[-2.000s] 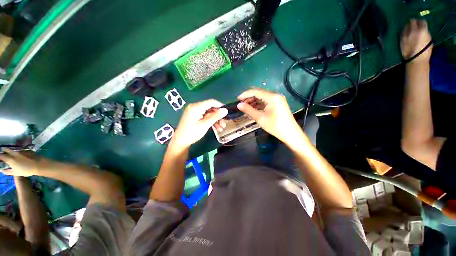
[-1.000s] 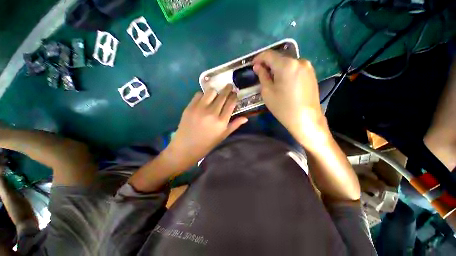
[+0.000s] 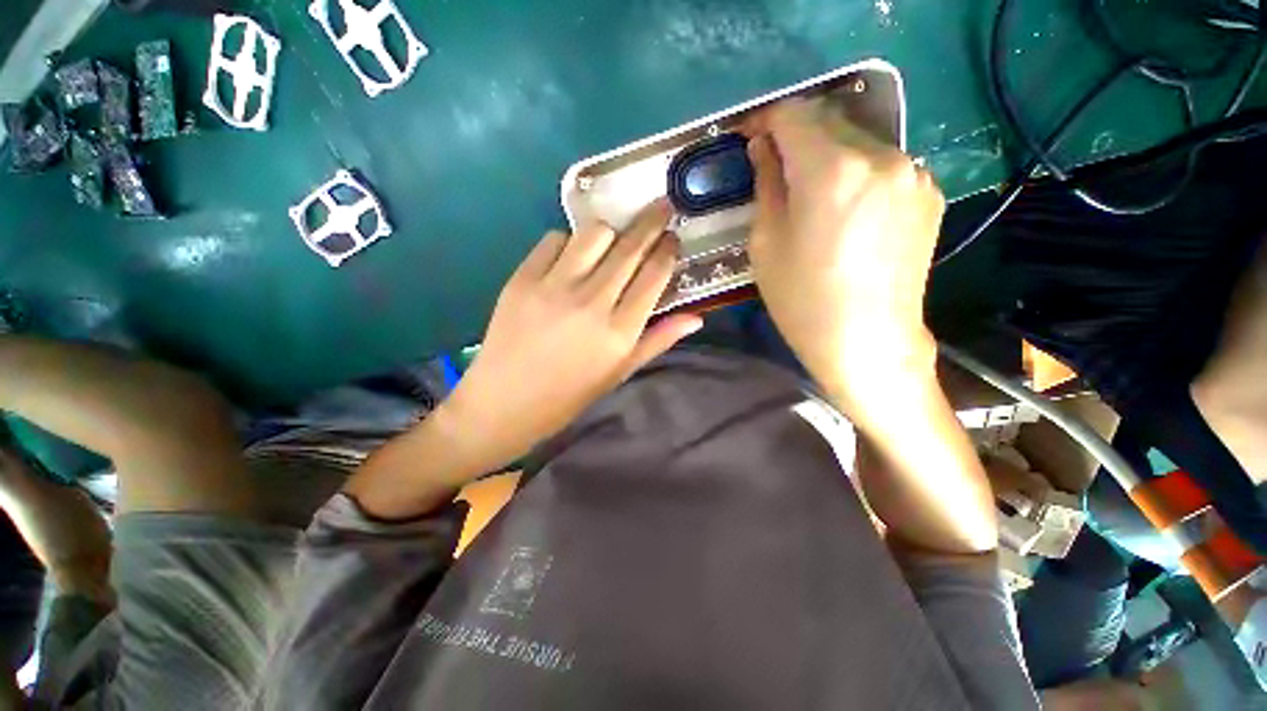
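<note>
A cream plastic housing (image 3: 611, 190) with rounded corners lies tilted at the bench's near edge, its open side up. A black oval speaker (image 3: 716, 177) sits in the middle of the housing. My left hand (image 3: 577, 306) rests on the housing's lower left part, its fingertips inside next to the speaker's lower left. My right hand (image 3: 841, 229) is over the housing's right half, with thumb and fingers at the speaker's right end. The fingertips are partly hidden and blurred, so whether they grip the speaker is unclear. An orange-brown edge shows under the housing.
Three white brackets, one of them nearest (image 3: 341, 217), lie on the green bench at left. Dark shiny small parts (image 3: 111, 125) are piled at far left. Black cables (image 3: 1098, 104) coil at right. Other people's arms are at left and right. A carton with pale pieces stands lower right.
The speaker first held between both hands now lies in the housing, which has turned onto the bench. Since the last frame, my right hand has shifted slightly right and the view has moved closer.
</note>
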